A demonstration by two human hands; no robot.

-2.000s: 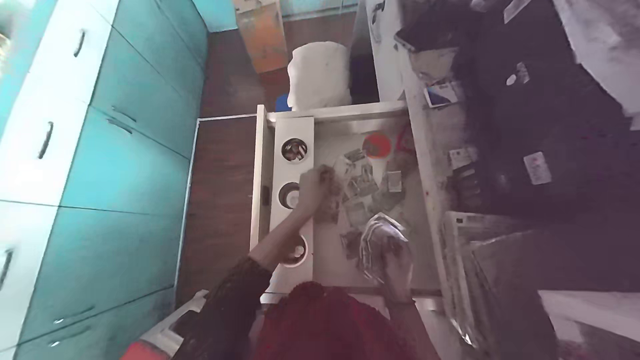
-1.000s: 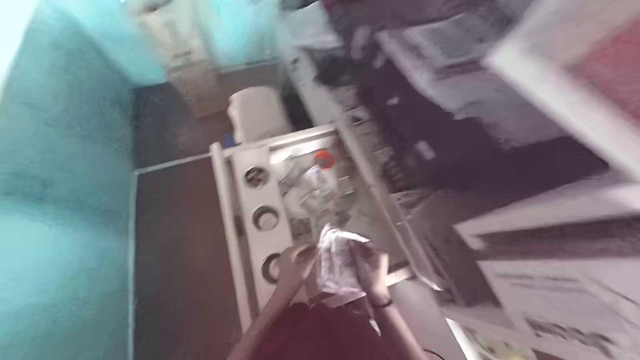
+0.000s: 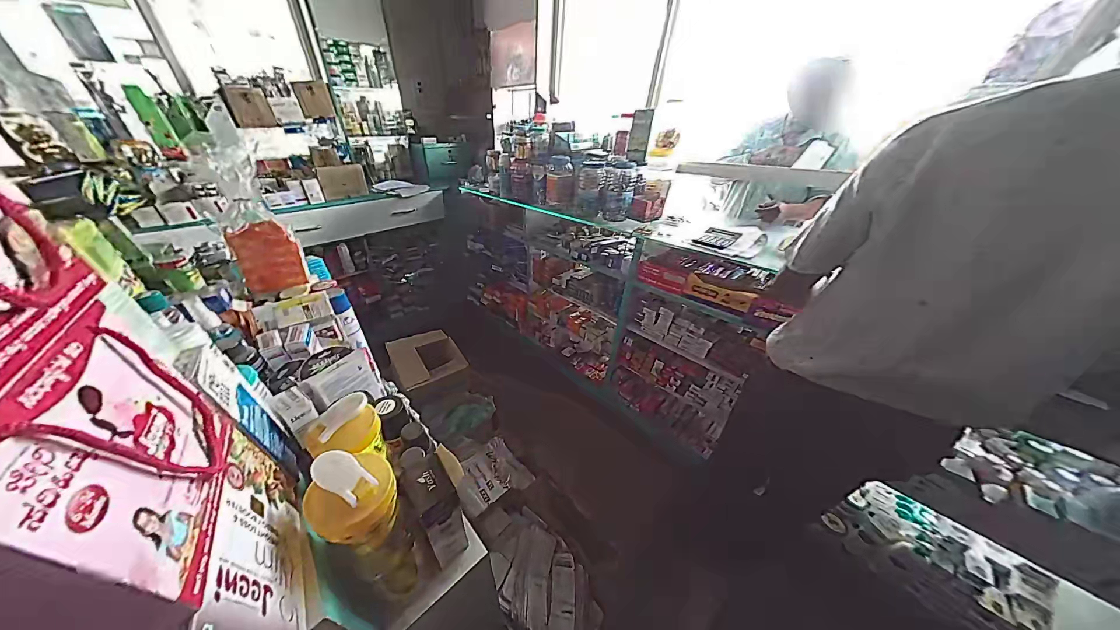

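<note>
Neither my left hand nor my right hand shows in the head view, so what they hold is hidden. A pink and white bag with red cord handles [image 3: 105,420] stands close at the left. Beside it are two plastic jars with yellow lids [image 3: 350,499], among small boxes and bottles. A glass display counter [image 3: 626,306] runs across the middle, with lidded jars [image 3: 591,185], a calculator [image 3: 717,237] and papers on top. A person in a light shirt [image 3: 954,236] stands at its near side on the right.
Another person [image 3: 787,149] is beyond the counter, blurred by glare. An open cardboard box [image 3: 427,359] is on the floor between the counters, with a pile of papers or cartons [image 3: 542,569] nearer. Trays of small packs [image 3: 945,551] lie at the lower right.
The view has swung up and away from the open drawer to the shop. Both hands, which held folded banknotes or papers over that drawer, are out of view.
</note>
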